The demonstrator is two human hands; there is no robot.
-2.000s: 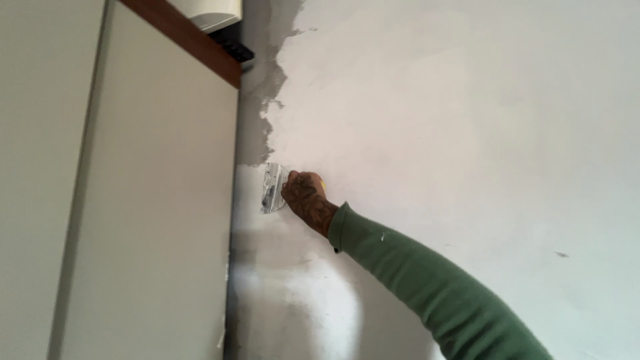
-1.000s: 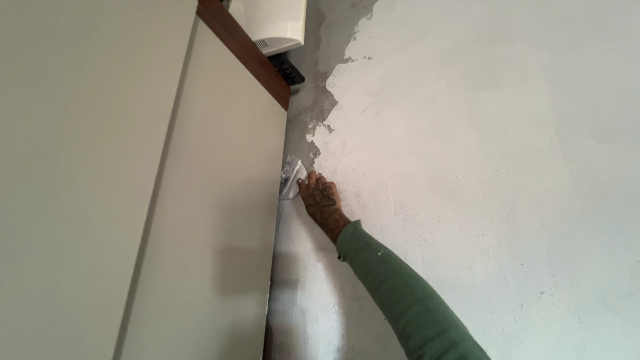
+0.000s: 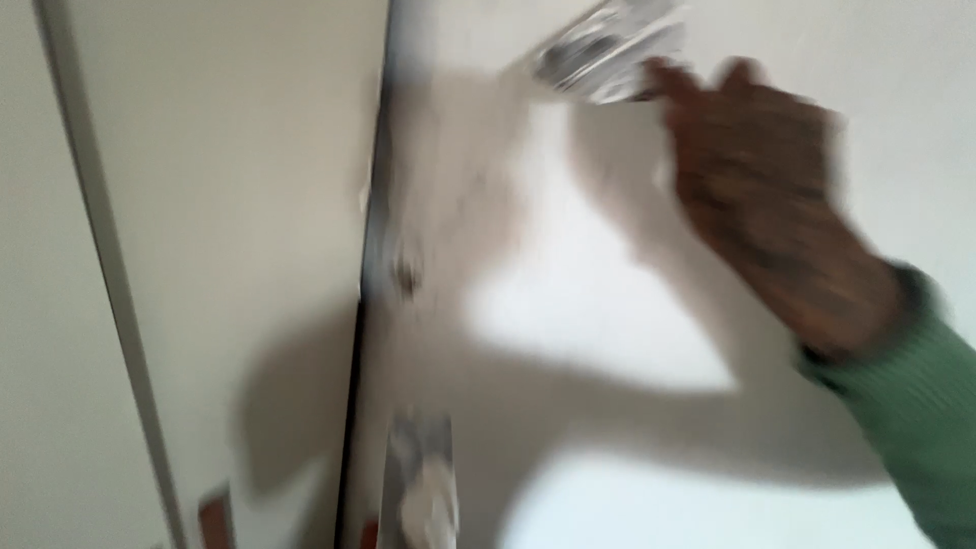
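My right hand (image 3: 762, 198), in a green sleeve, grips a putty knife (image 3: 610, 53) whose metal blade is smeared with whitish filler, over the upper middle of the wall (image 3: 762, 46). The picture is blurred, and whether the blade touches the wall cannot be told. At the bottom, a second metal blade (image 3: 418, 488) rises into view with a lump of pale filler on it. Beside it show bits of my left hand (image 3: 216, 522), mostly cut off by the lower edge; its grip on that blade is not clearly visible.
A pale cabinet panel (image 3: 244, 191) with a vertical groove stands along the left, close to the wall, with a narrow dark gap between them. A small dark hole or mark (image 3: 406, 278) shows on the wall near the gap. Shadows of arm and tools fall across wall and panel.
The view has dropped and come closer, so the grey patch with its ragged edge is out of sight. The second blade with filler has come into view at the bottom. My right hand still holds the knife.
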